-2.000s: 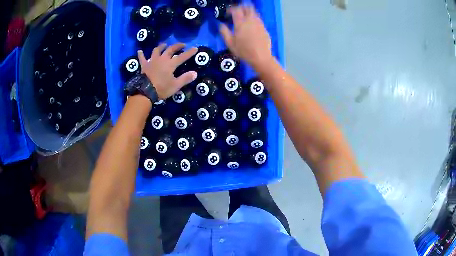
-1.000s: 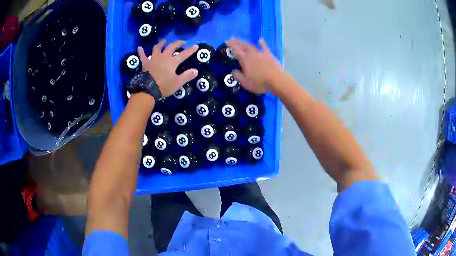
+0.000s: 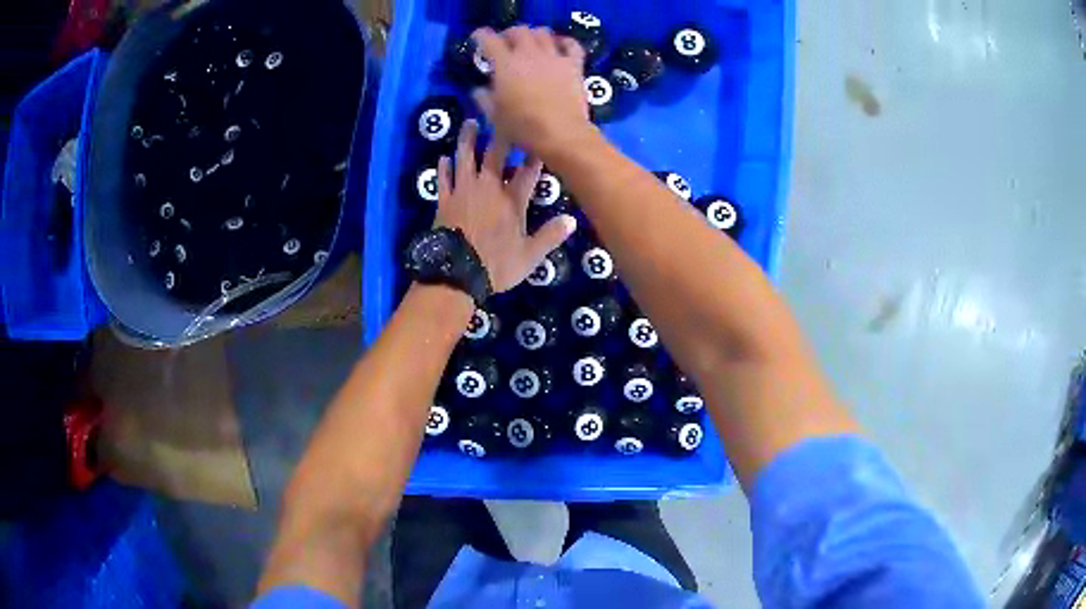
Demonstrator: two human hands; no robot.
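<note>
Black 8-balls (image 3: 588, 372) lie in rows in the near part of a blue tray (image 3: 759, 143), most with the white number circle up. More balls lie loosely at its far end. My left hand (image 3: 491, 220), with a black watch on the wrist, lies palm down with fingers spread over balls at the tray's left side. My right hand (image 3: 532, 89) reaches across to the far left of the tray, its fingers over balls; a ball (image 3: 472, 60) shows at its fingertips. Whether it grips one is hidden.
A deep grey-blue tub (image 3: 113, 280) full of black balls stands left of the tray, with a pale cord at its near edge. A smaller blue tray (image 3: 45, 280) holding a pale crumpled thing is beyond it. Brown board (image 3: 179, 416) lies below. Grey floor (image 3: 917, 357) is at the right.
My right hand has moved from the tray's right side to its far left. My left hand remains spread over balls. The view has shifted, and several far balls sit differently.
</note>
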